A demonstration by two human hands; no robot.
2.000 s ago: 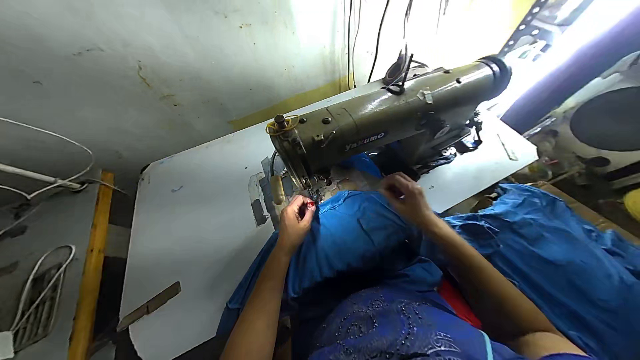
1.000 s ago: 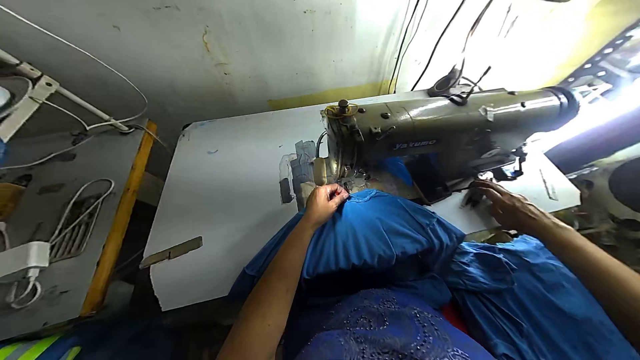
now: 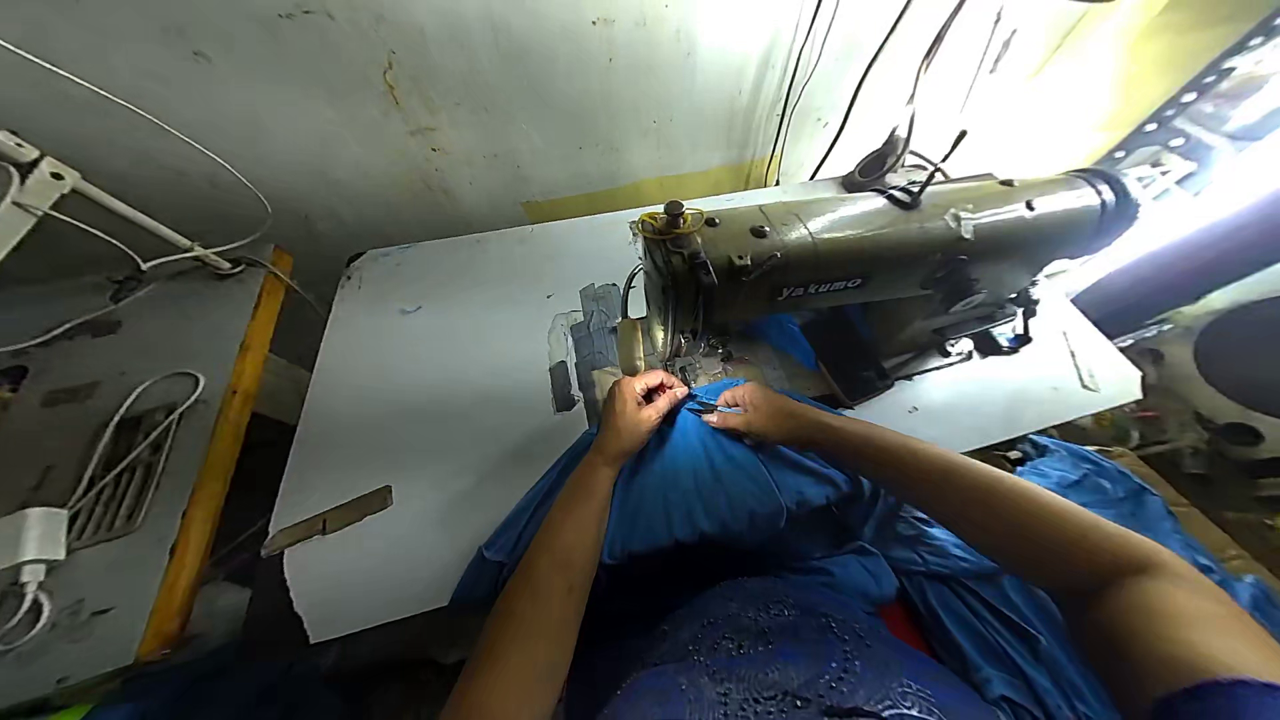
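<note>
Blue fabric (image 3: 700, 480) lies bunched over the front edge of the sewing table and across my lap, its upper edge just in front of the needle area of a Yakumo sewing machine (image 3: 860, 250). My left hand (image 3: 640, 405) pinches the fabric's edge between thumb and fingertips. Close at its right, my right hand (image 3: 755, 412) holds a small dark pointed tool (image 3: 708, 408), perhaps thread snips, with its tip at the cloth beside the left fingertips. More blue fabric shows under the machine's arm.
A dark flat object (image 3: 845, 355) lies beneath the machine arm. The white tabletop (image 3: 430, 370) has tape patches and a brown strip (image 3: 335, 520) at its left corner. Behind are the wall and hanging cables; a wooden bar (image 3: 225, 450) stands at left, a bright tube light at right.
My right hand was reaching under the machine arm at the right a second ago; it has come back left to the cloth, now with a small dark tool. My left hand stays at the fabric edge.
</note>
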